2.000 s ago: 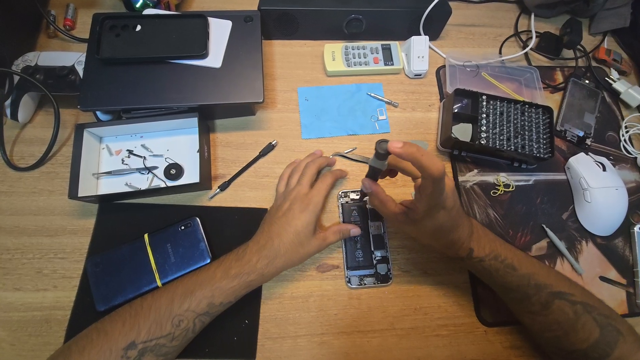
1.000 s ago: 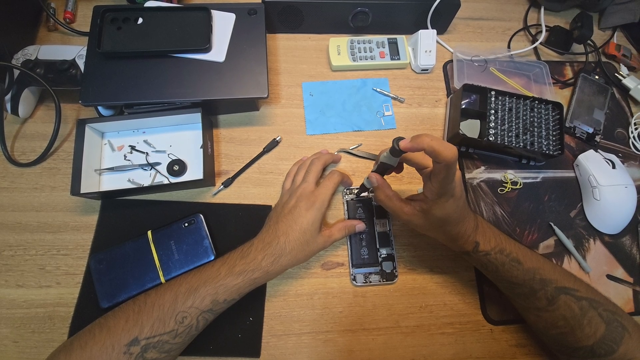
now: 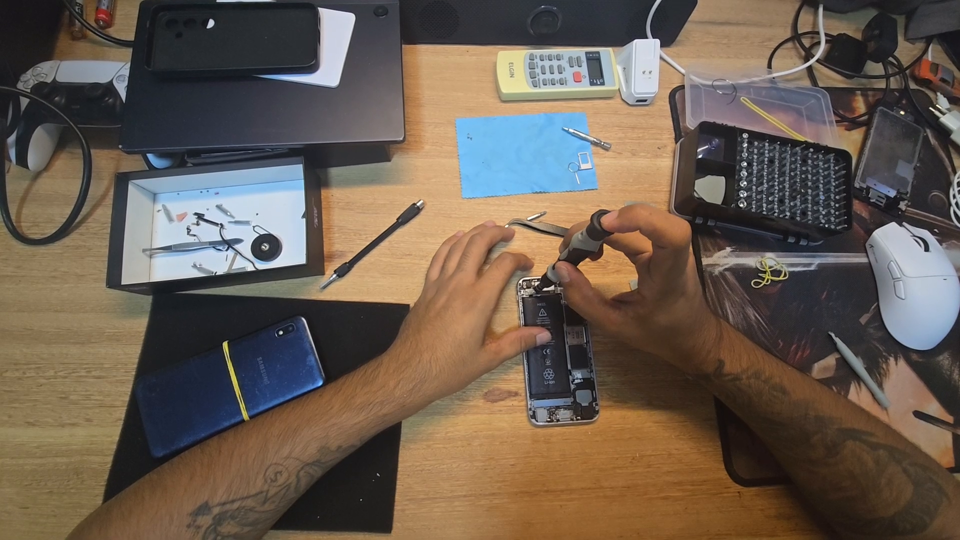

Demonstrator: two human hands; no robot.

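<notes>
An opened smartphone lies on the wooden table, its battery and inner parts showing. My right hand grips a precision screwdriver at a slant, its tip at the upper part of the phone. Curved tweezers reach from under or behind the right hand; whether it holds them I cannot tell. My left hand rests at the phone's left side, thumb on the battery, fingers apart. Beyond the hands lies a blue cloth with a metal bit driver piece and a SIM tray.
A screwdriver bit case stands on the right, near a white mouse and a spudger. On the left are a box of small parts, a flexible extension shaft and a blue phone with a yellow band. A remote control lies at the back.
The screwdriver has tilted further over to the right, its tip still at the upper part of the phone. The left hand has stayed beside the phone with its thumb on the battery.
</notes>
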